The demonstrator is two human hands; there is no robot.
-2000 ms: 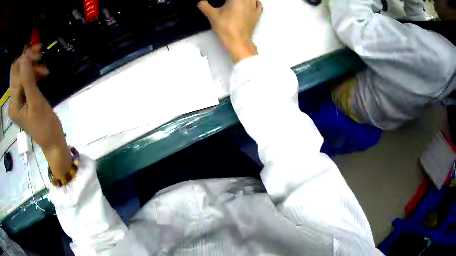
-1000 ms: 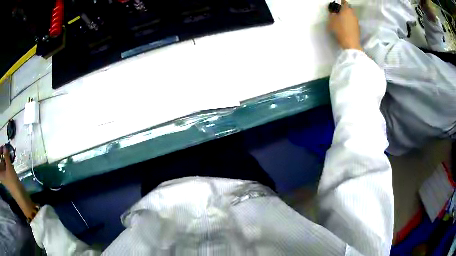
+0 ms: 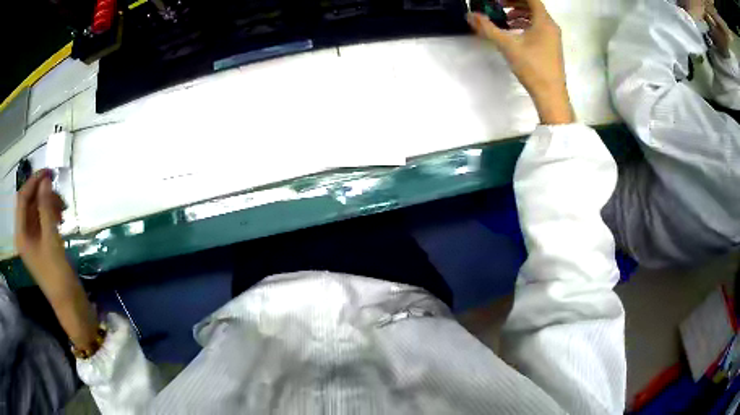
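My right hand (image 3: 531, 49) is at the upper right, above the right end of the black fixture base plate (image 3: 381, 23). It holds a small round black unit (image 3: 493, 11) with a greenish spot between thumb and fingers. My left hand (image 3: 39, 215) is at the far left over the bench's near edge, its fingers slightly bent and blurred. No object shows in it, but the inside of the fingers is partly hidden. A small black unit (image 3: 23, 170) lies on the bench just beyond the left fingertips.
A white adapter block (image 3: 58, 150) stands near my left hand. White paper sheets (image 3: 243, 138) lie along the green bench edge (image 3: 268, 212). A red clamp handle (image 3: 104, 16) rises at the upper left. A person in a striped smock (image 3: 669, 138) sits at the right.
My right hand has moved left from the far right bench to the base plate's end, with a black unit in it. My left hand has risen and moved right, away from the dark round thing at its fingers.
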